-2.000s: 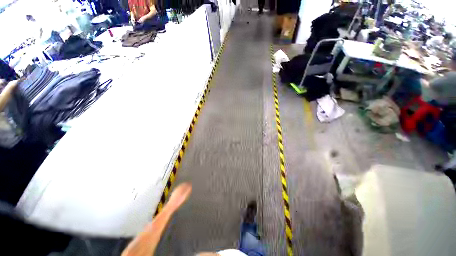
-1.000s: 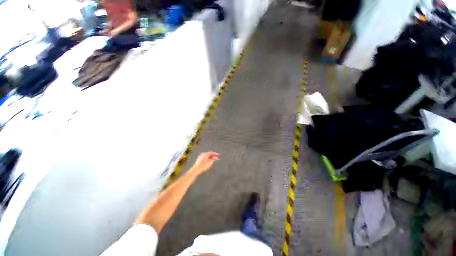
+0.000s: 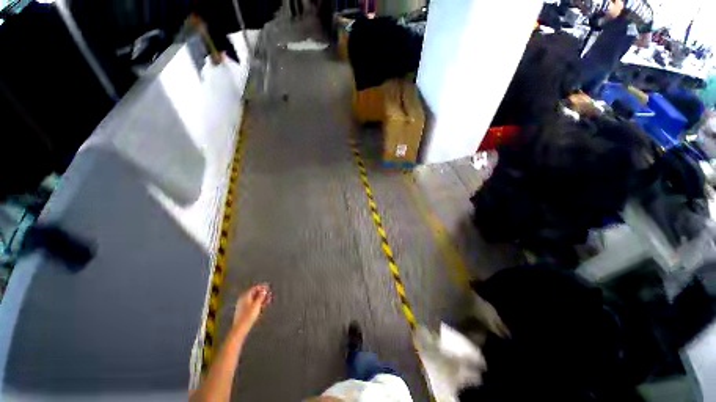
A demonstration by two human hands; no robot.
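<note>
My left hand (image 3: 253, 301) swings low over the grey aisle floor (image 3: 302, 204), its fingers loosely curled, with nothing seen in it. My right hand is not in view; only a small skin-coloured patch shows at the bottom edge, too cut off to tell. My dark shoe (image 3: 355, 336) and blue trouser leg show below, beside my white top (image 3: 373, 389). Yellow-black tape runs along the left (image 3: 228, 228) and the right (image 3: 381, 228) of the aisle.
A long white and grey table (image 3: 110, 259) borders the left. On the right stand a cardboard box (image 3: 403, 129), a white pillar (image 3: 471, 71), dark garment heaps (image 3: 561, 177) and a white cloth (image 3: 455, 357) at the tape. A blue crate (image 3: 663, 122) is farther right.
I have moved forward along the aisle; the box and pillar are nearer and the person at the left table is out of view. My left hand is lower and further left in the picture.
</note>
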